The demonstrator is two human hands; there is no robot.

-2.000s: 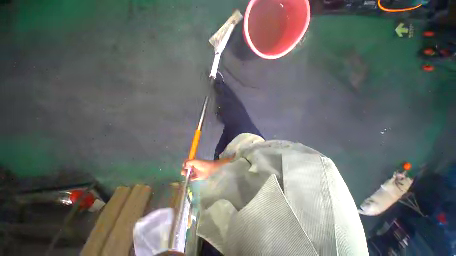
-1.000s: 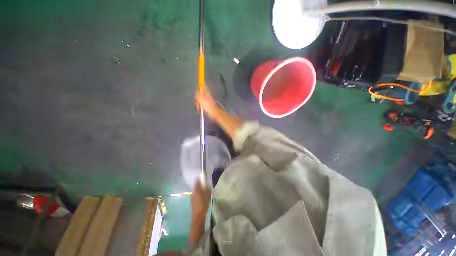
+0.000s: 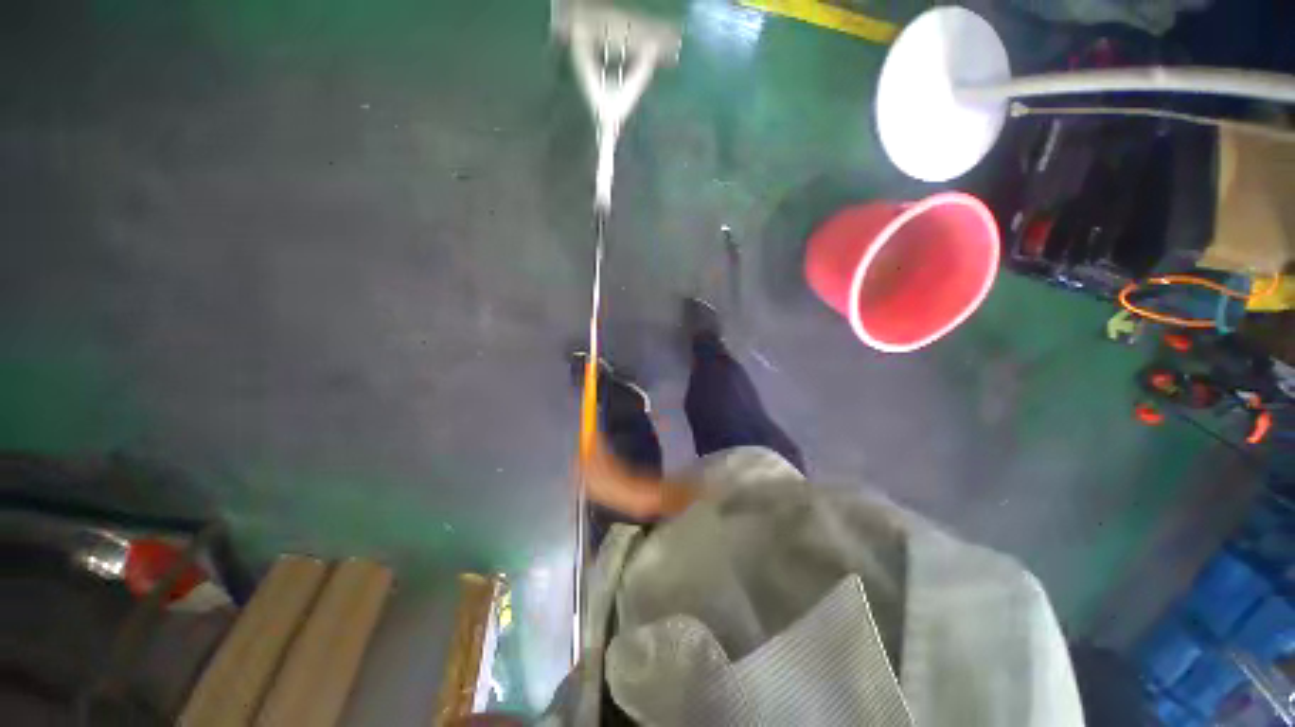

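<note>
The long mop [image 3: 598, 270] runs up and down the picture left of centre. Its white forked head [image 3: 611, 64] lies near the top edge, with a pale bar across it. My right hand [image 3: 608, 476], blurred, is closed around the pole at the lower end of its orange sleeve. The pole's lower end runs down beside my grey shirt. My left hand cannot be seen; only a bit of skin shows at the bottom edge. A pink-red bucket [image 3: 859, 263] stands on the floor to the right, its mouth tilted towards the lower right in view.
My dark-clad feet are below the middle. A white disc on a pale pole [image 3: 944, 94] is above the bucket. Dark goods and a cardboard box [image 3: 1253, 199] are at right, blue items [image 3: 1207, 632] lower right. Brown boards [image 3: 291, 639] and a red object [image 3: 159, 565] are lower left.
The mop head has come into view at the top, and my right hand is lower in the picture. The left hand has left view. The bucket appears further right.
</note>
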